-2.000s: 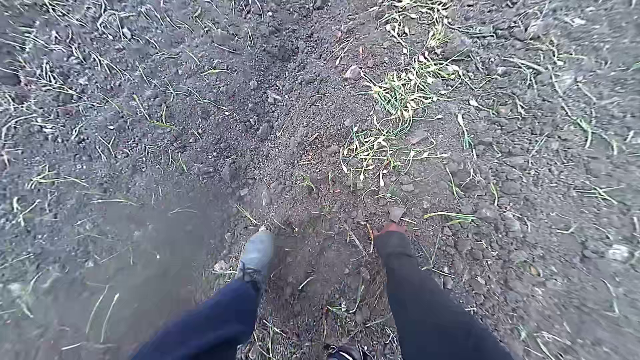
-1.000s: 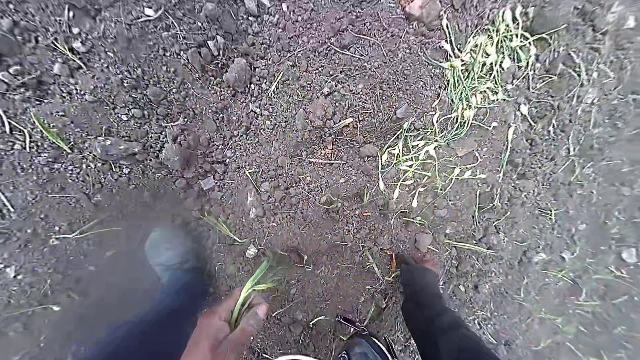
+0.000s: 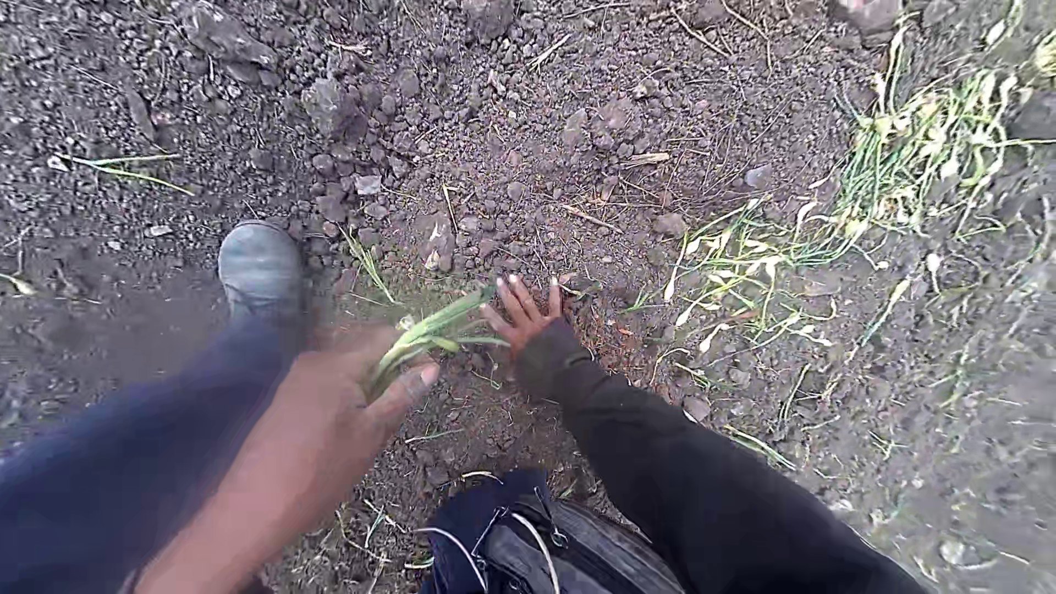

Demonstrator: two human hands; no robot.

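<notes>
My left hand [image 3: 355,396] is closed around a small bunch of green seedlings [image 3: 429,330], which look like onion plants; their tips point up and right. My right hand [image 3: 528,318], at the end of a dark sleeve, rests on the soil just right of the bunch, its fingers spread and pointing away from me. I see nothing held in it, though its palm is hidden. Onion seedlings with pale bulbs [image 3: 742,247] lie scattered to the right of my right hand, and a thicker pile of them [image 3: 907,157] lies at the upper right.
A grey boot [image 3: 261,268] and a dark blue trouser leg [image 3: 157,445] are at the left. A dark bag with zips [image 3: 577,549] hangs at the bottom middle. Stones [image 3: 487,16] and clods lie in the soil. A loose seedling [image 3: 124,165] lies at the upper left.
My left hand has moved up and right with the green bunch, nearer my right hand. My right hand has come inward from the right, and its fingers now show on the soil.
</notes>
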